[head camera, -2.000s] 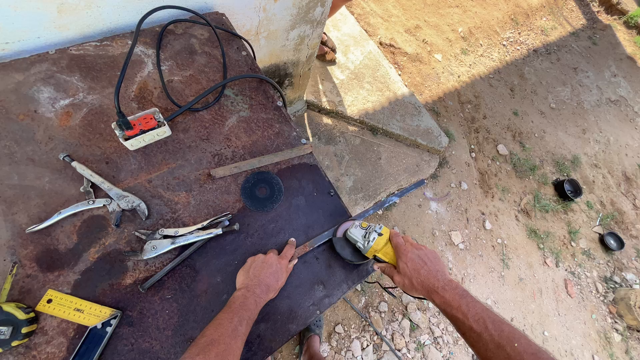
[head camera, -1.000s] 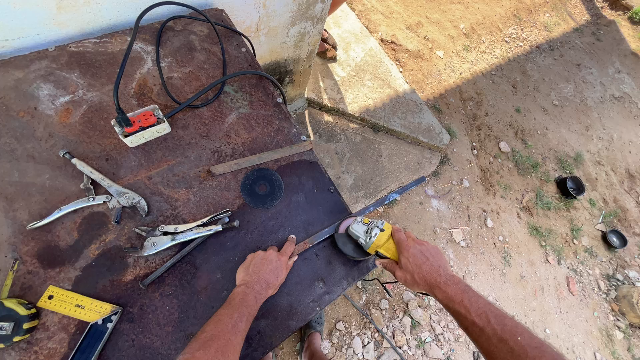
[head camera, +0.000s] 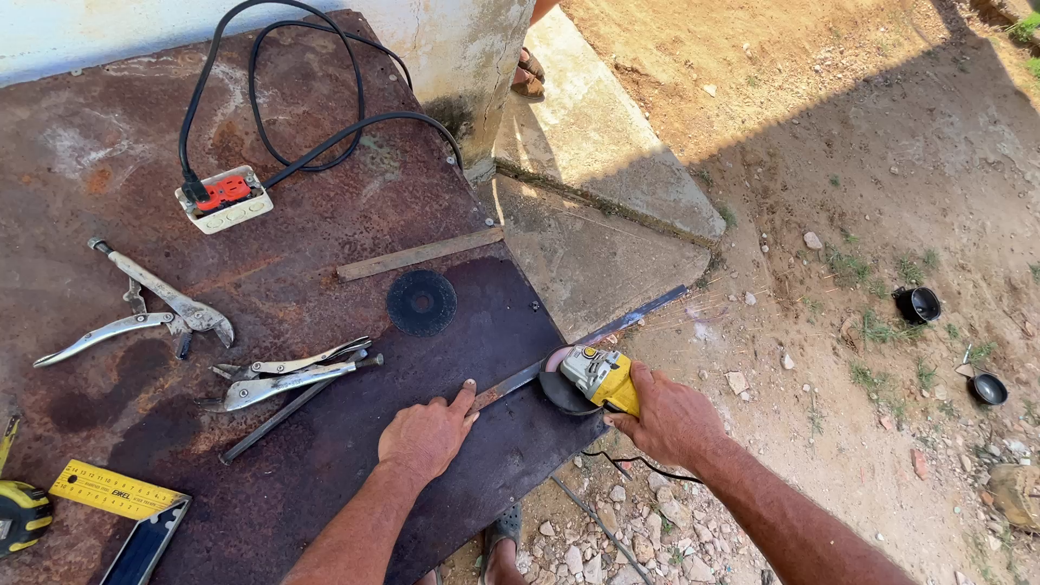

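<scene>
My left hand (head camera: 426, 435) presses the near end of a flat metal bar (head camera: 638, 313) down on the rusty metal tabletop (head camera: 455, 479); the bar's far part juts out past the table edge. My right hand (head camera: 674, 418) grips a yellow angle grinder (head camera: 597, 375). Its disc, partly hidden by the dark guard, meets the bar close to the table edge, and thin sparks fly off to the right. A dark abrasive disc (head camera: 421, 302) and a narrow flat strip (head camera: 422, 253) lie beyond my left hand.
Locking pliers (head camera: 162, 305), a second pair (head camera: 292, 378), a metal rod (head camera: 284, 418), a try square (head camera: 118, 490) and a tape measure (head camera: 23, 516) lie at left. A corded outlet box (head camera: 225, 199) sits near the wall. Another person's foot (head camera: 528, 77) shows on the concrete. Two black cups (head camera: 918, 305) lie on the ground.
Sparks show beside the bar now. Both hands keep about the same place on the bar and the grinder.
</scene>
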